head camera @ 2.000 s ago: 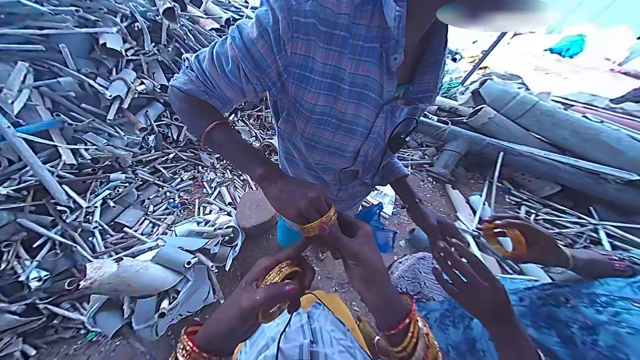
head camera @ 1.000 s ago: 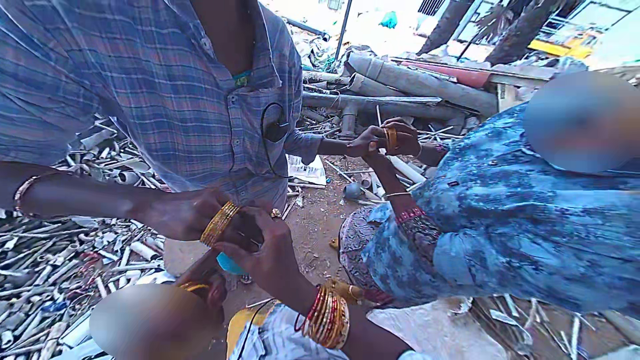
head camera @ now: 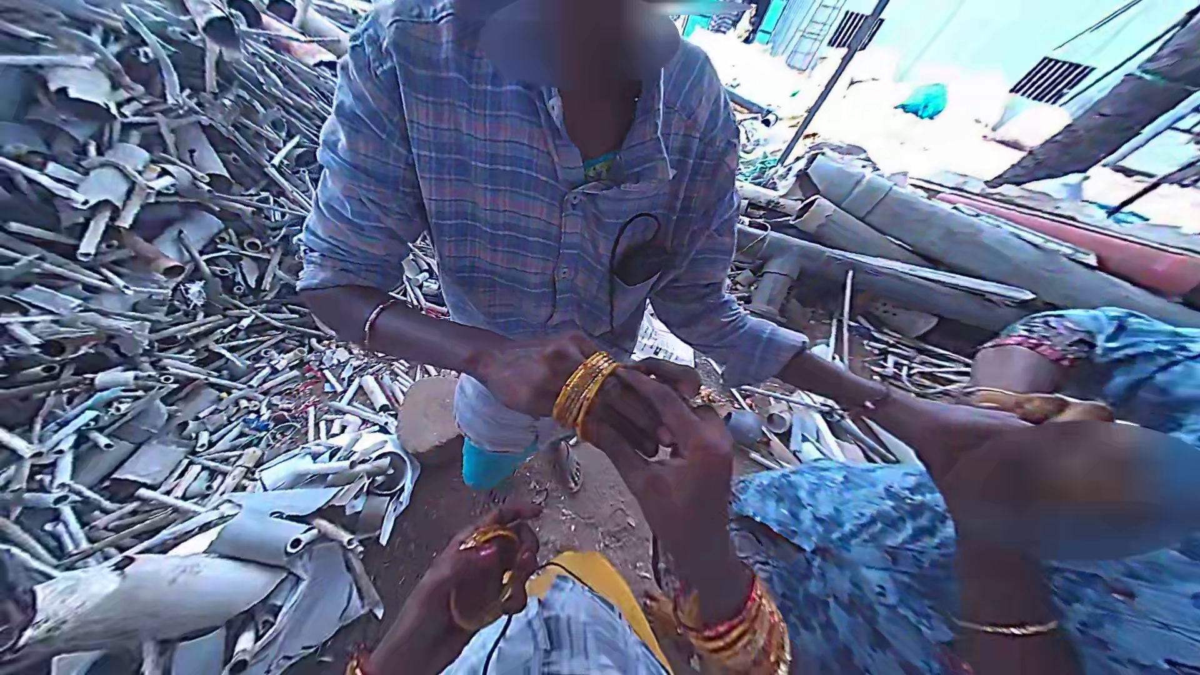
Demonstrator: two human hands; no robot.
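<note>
Several gold-coloured bangles ring the knuckles of a hand of the person in the checked shirt. My right hand, with red and gold bangles on its wrist, grips that person's fingers just beyond the bangles. Lower and to the left, my left hand is closed around more gold-coloured bangles. Its palm side is partly hidden.
A heap of broken pipes covers the left side. Large grey pipes lie behind at the right. A seated person in blue patterned cloth is close on the right. A rounded stone sits beyond my left hand.
The view has swung back left since one second ago. The bangles on the other person's hand stay about the knuckles. My left hand, largely hidden a second ago, shows again with bangles in it.
</note>
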